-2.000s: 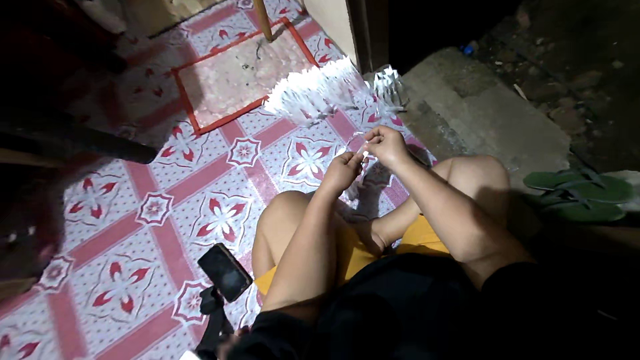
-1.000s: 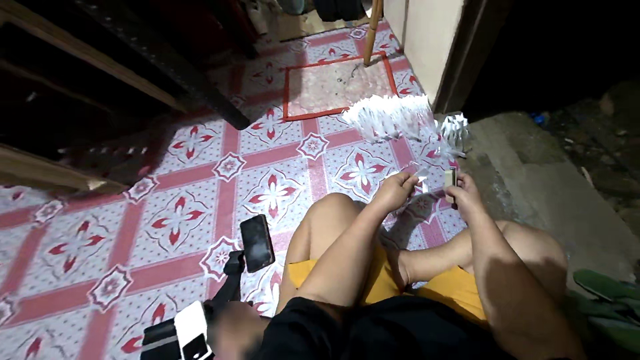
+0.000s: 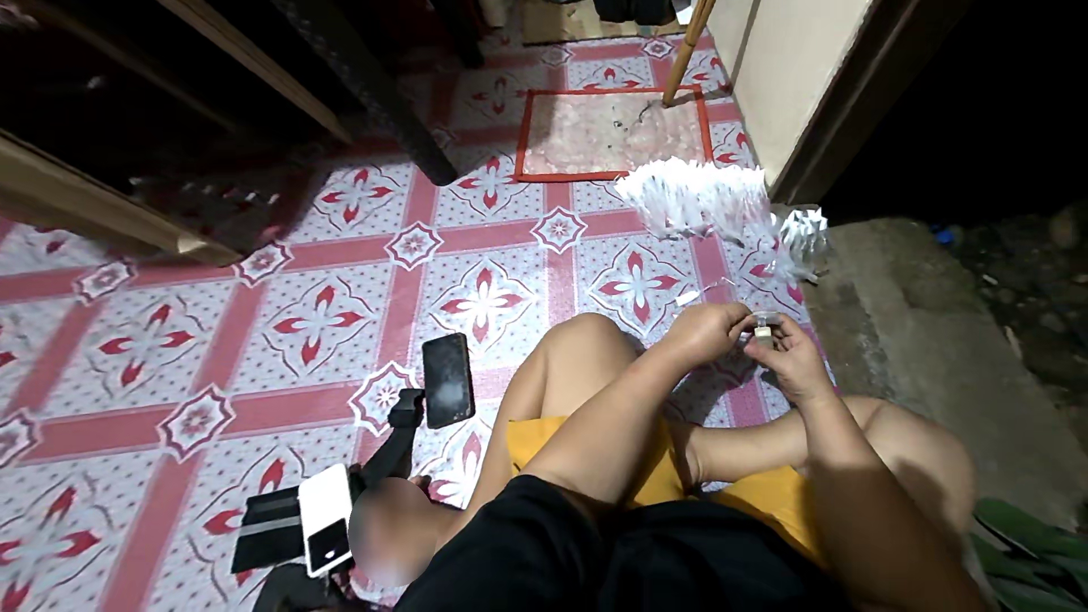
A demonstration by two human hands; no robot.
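Observation:
My left hand is closed at the fingertips, pinching a clear thread or thin plastic strip that runs toward the other hand. Between the fingers and thumb of my right hand is a small pale block; its exact kind cannot be told. Both hands meet above my crossed legs. A small white tag-like piece lies just beyond my left hand. Farther off, many white-topped clear plastic pieces form a dense row on the floor, with a smaller bunch to its right.
A black smartphone lies left of my legs, near a black strap and a white device. A red-edged mat with a wooden pole on it lies ahead. A concrete ledge and green slippers are at right.
My hands, apart one second ago, have come together around the small block and clear material. The right hand held the block then as well.

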